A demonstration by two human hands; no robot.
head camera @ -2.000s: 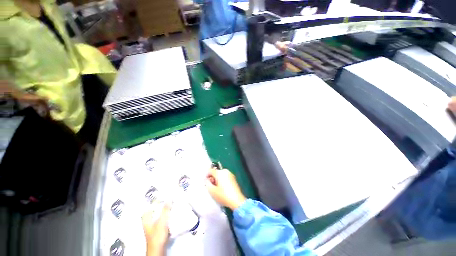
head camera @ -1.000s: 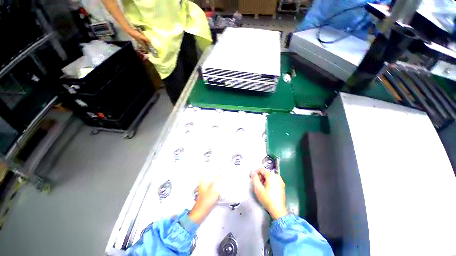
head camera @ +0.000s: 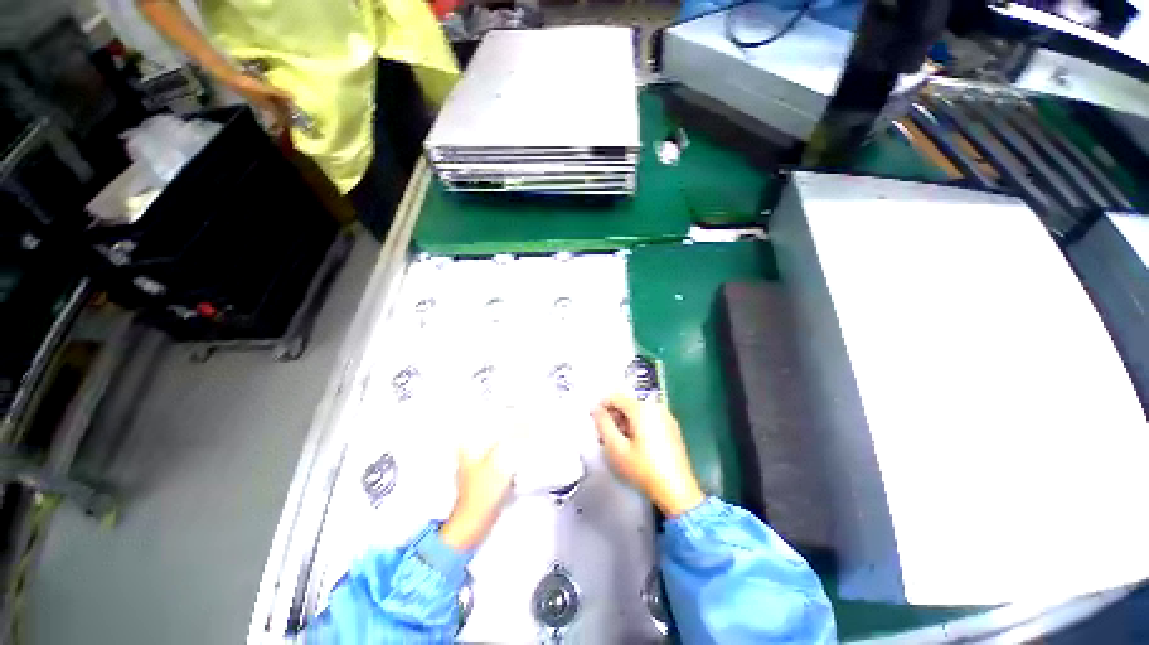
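A small white cloth (head camera: 548, 464) lies against the white ball transfer plate (head camera: 435, 441) and is hard to tell from it. My left hand (head camera: 479, 489) holds its left side, with the fingertips lost in the glare. My right hand (head camera: 649, 451) is just right of the cloth, fingers curled together above the plate's right edge. Whether it holds anything small cannot be told. A ball transfer unit (head camera: 556, 597) sits in the plate between my sleeves, and another (head camera: 643, 374) is just beyond my right hand.
A large silver chassis (head camera: 970, 378) lies at the right beside a dark foam block (head camera: 775, 416) on the green mat (head camera: 687, 328). A grille-ended chassis (head camera: 542, 95) is at the back. A black post (head camera: 869, 95) stands back right. A person in yellow and black bins (head camera: 252, 239) are left.
The view has swung left and down since the first frame, so the large chassis lies further right. Both hands remain over the plate, with the white cloth still at my left hand.
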